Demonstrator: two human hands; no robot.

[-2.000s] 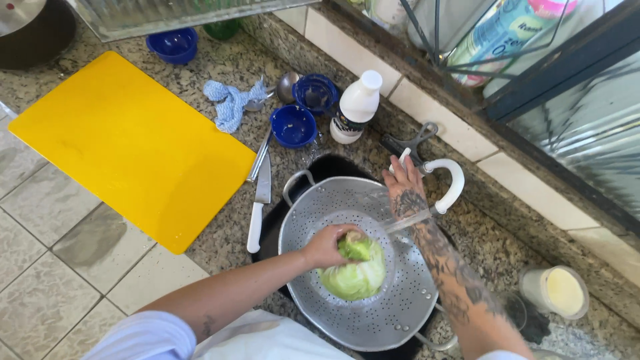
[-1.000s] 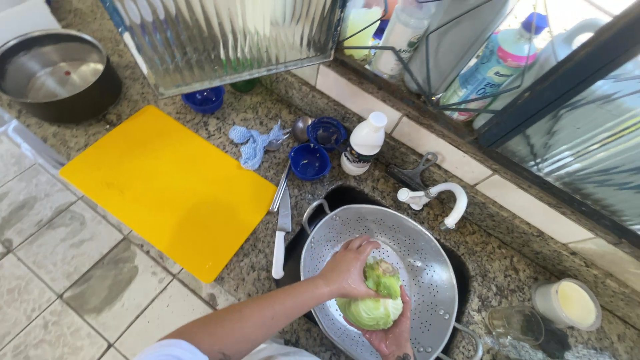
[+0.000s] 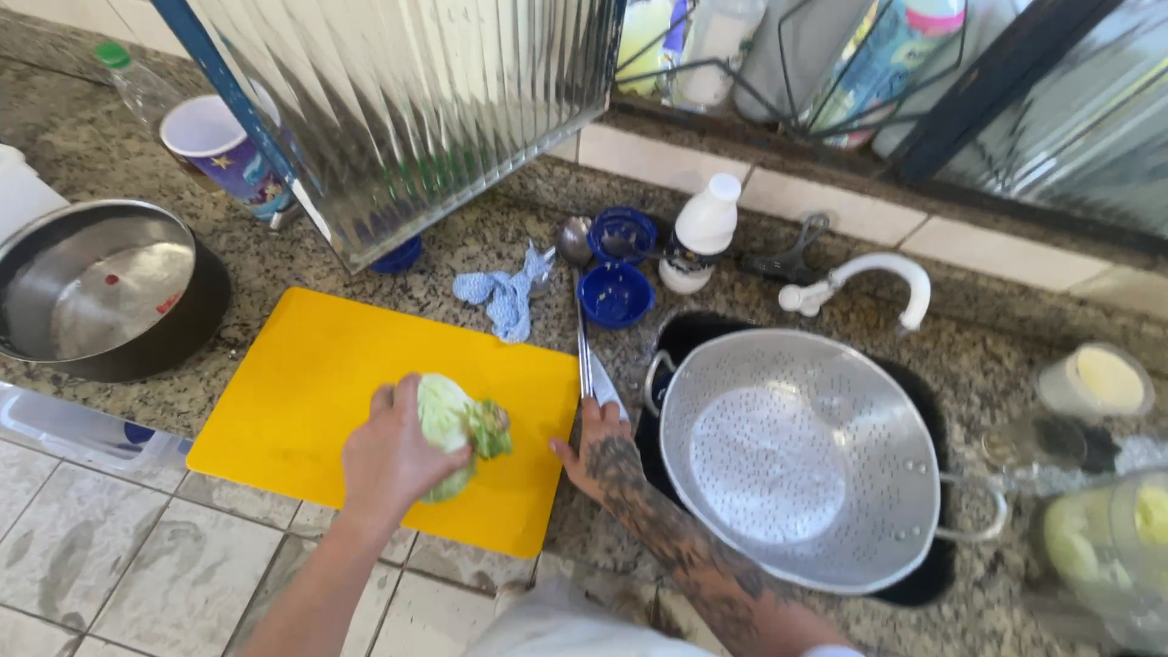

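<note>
My left hand (image 3: pixel 397 452) grips a pale green cabbage (image 3: pixel 443 411) over the yellow cutting board (image 3: pixel 301 383), its leafy stem end turned right. My right hand (image 3: pixel 602 447) is at the board's right edge, over the handle end of a knife (image 3: pixel 604 379) whose blade points away from me; the handle is hidden, and whether the fingers are closed on it cannot be told. A long metal spoon (image 3: pixel 584 338) lies beside the blade. Right of this hand, an aluminum colander (image 3: pixel 794 465) rests in the dark sink (image 3: pixel 931 566), with nothing in it.
Behind the board lie a blue-and-white cloth (image 3: pixel 502 292), blue bowls (image 3: pixel 618 294) and a white bottle (image 3: pixel 703 233). A white faucet (image 3: pixel 876 269) stands behind the colander. A large pot (image 3: pixel 119 292) is at the left; an open ribbed-glass window (image 3: pixel 411 109) juts over the counter. Containers stand at the far right.
The cabbage has moved left from the colander to over the board in my left hand. My right hand has let go of it and moved to the knife. The view has shifted left.
</note>
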